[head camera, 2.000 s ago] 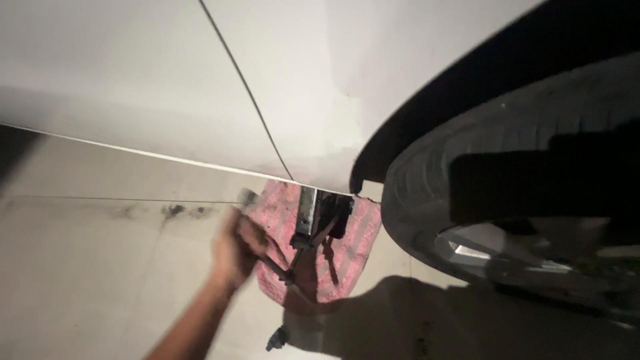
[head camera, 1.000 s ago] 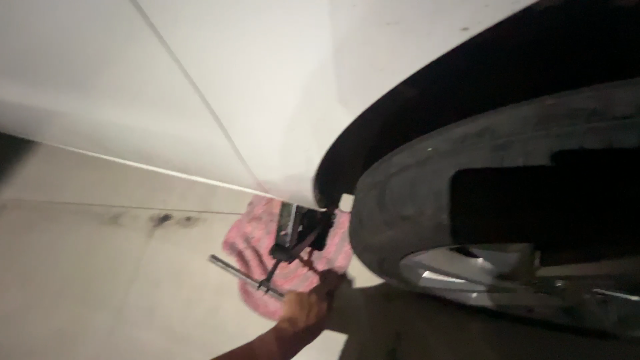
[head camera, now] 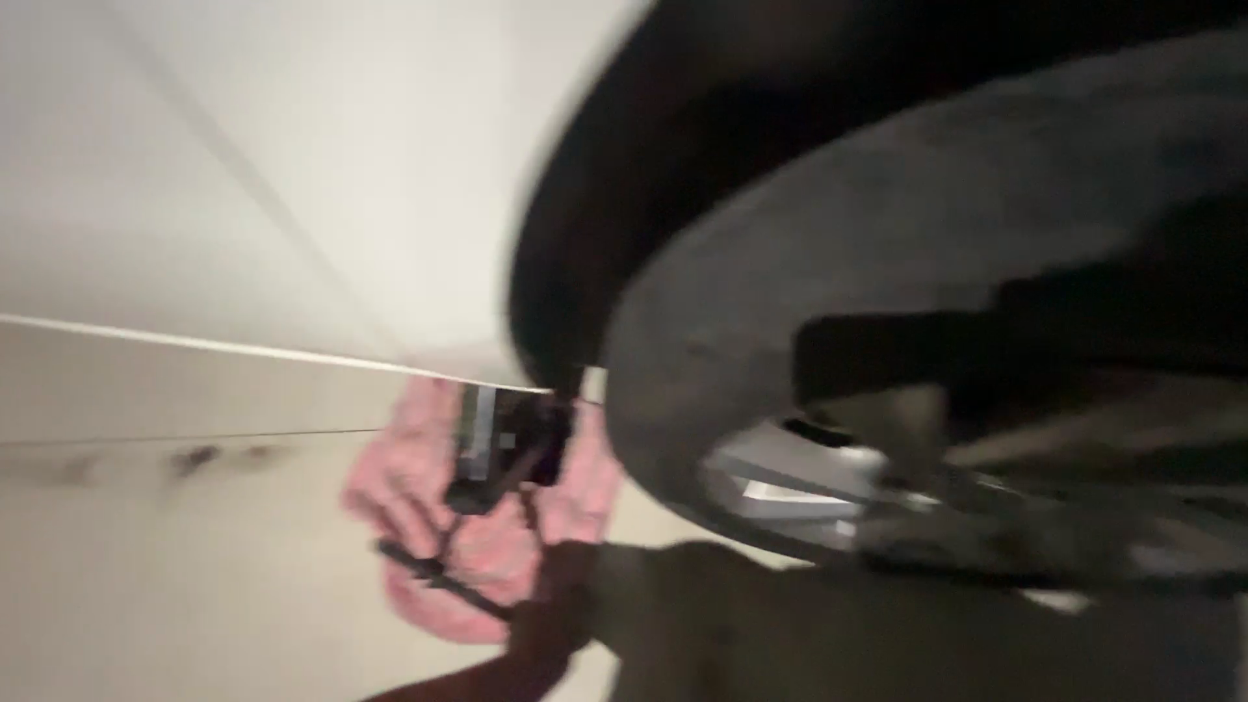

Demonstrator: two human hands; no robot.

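Note:
My left hand [head camera: 556,604], in shadow and blurred, grips the right end of a dark metal bar [head camera: 434,575]. The bar lies slanted across a hooked rod that runs up to a dark car jack [head camera: 512,434]. This jack stands under the sill of a white car body [head camera: 390,146], partly hidden by it. Beneath the jack and bar a crumpled pink cloth [head camera: 390,487] lies on the pale floor. No part of my right hand shows.
A large black tyre [head camera: 702,322] with a silver wheel rim [head camera: 780,487] fills the right side, under a dark wheel arch [head camera: 575,244]. The sill's lower edge [head camera: 195,343] crosses the left. A broad shadow covers the floor at the lower right.
My left hand was left of the jack two seconds ago; it is now below and right of it, at the bar's right end. The view has shifted toward the wheel.

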